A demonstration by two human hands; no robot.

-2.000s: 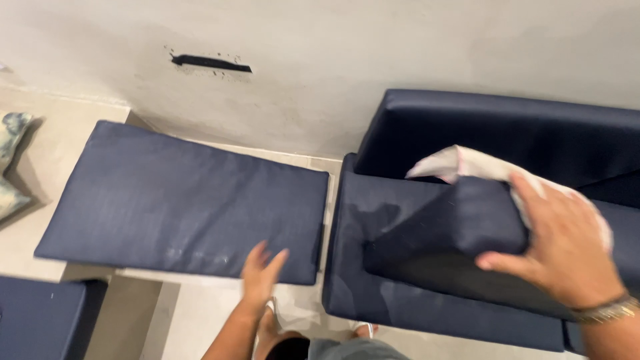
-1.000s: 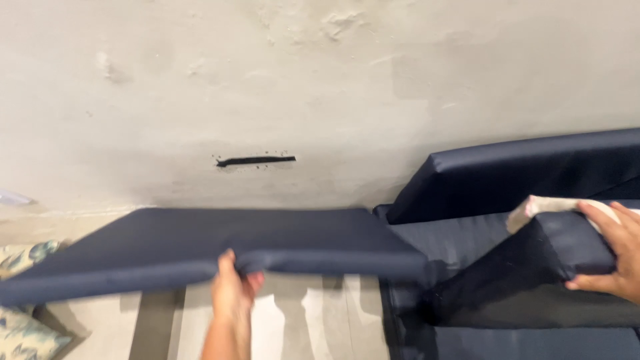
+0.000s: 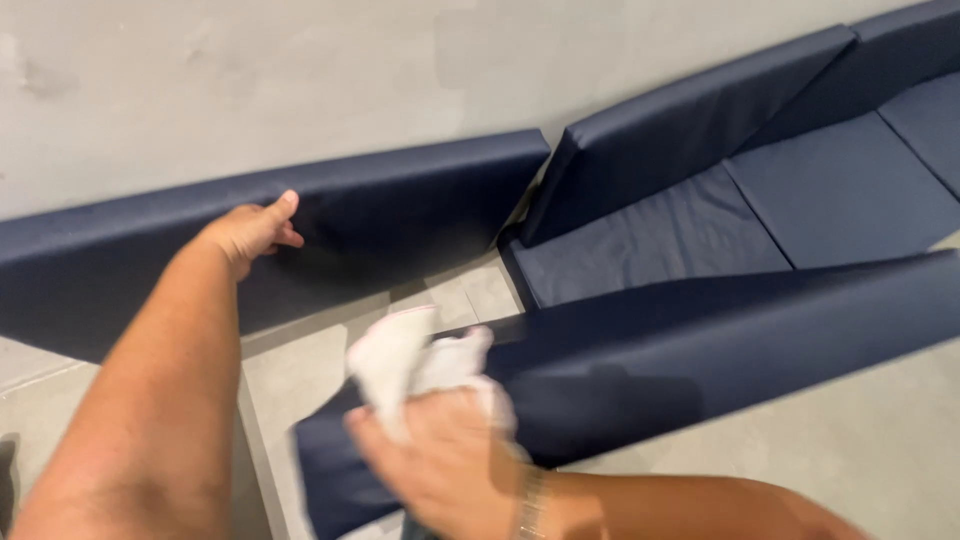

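A dark blue padded cushion (image 3: 390, 202) stands on its long edge along the wall at the left. My left hand (image 3: 259, 229) is at its upper part, thumb raised and fingers against the front face; whether it grips is unclear. A second long blue cushion (image 3: 622, 375) lies slanted across the lower right. Over this cushion's left end is my right hand (image 3: 442, 442), blurred, with a white cloth (image 3: 397, 360) in its fingers. Whether the hand also presses on the cushion cannot be told.
Blue seat pads (image 3: 832, 187) and blue backrest cushions (image 3: 697, 112) run along the pale wall (image 3: 300, 75) to the right. A pale tiled floor (image 3: 825, 427) shows at the lower right. Grey ledges (image 3: 259, 442) stand below the left cushion.
The left cushion lay flat two seconds ago, was lifted at its front edge, and now stands against the wall. The right hand has moved with the cloth toward the left cushion.
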